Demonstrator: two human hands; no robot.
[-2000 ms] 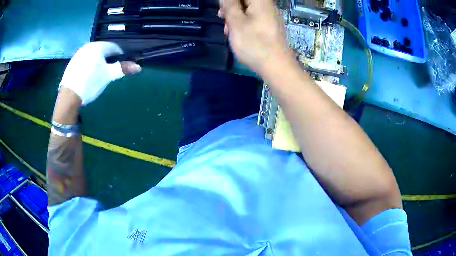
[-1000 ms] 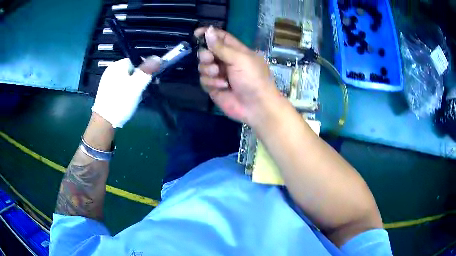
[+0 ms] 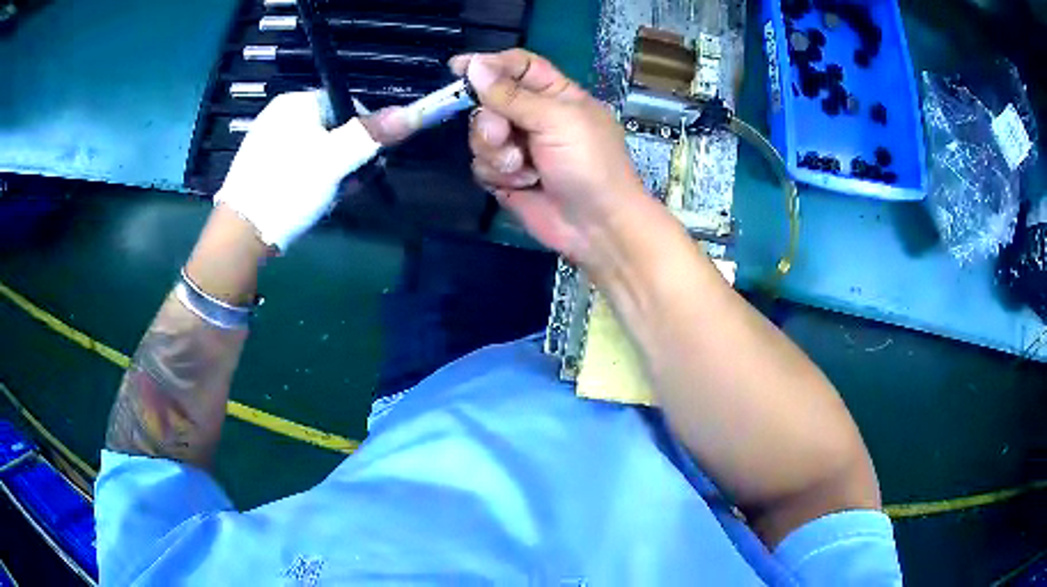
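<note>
My left hand (image 3: 301, 166), in a white glove with bare fingertips showing, holds a rod-shaped product by its silver barrel (image 3: 440, 106), which points up and to the right. A black rod or cord (image 3: 324, 57) runs upward from the glove. My bare right hand (image 3: 551, 143) pinches a small black part (image 3: 468, 89) at the open end of the silver barrel. The part is mostly hidden by the fingertips. Both hands are over the black slotted tray (image 3: 207, 163), where rods with silver ends lie in parallel rows.
The metal fixture (image 3: 718, 172) with a copper-brown block stands right of the tray, a cream pad (image 3: 614, 355) at its near end. A yellowish hose (image 3: 792, 218) curves beside it. Further right are a blue bin (image 3: 907, 126) of black parts and a clear plastic bag (image 3: 976, 161).
My left hand has come up from the tray's near edge with the product, turning its silver end toward my right hand. My right hand has moved down and its fingertips now meet the barrel end.
</note>
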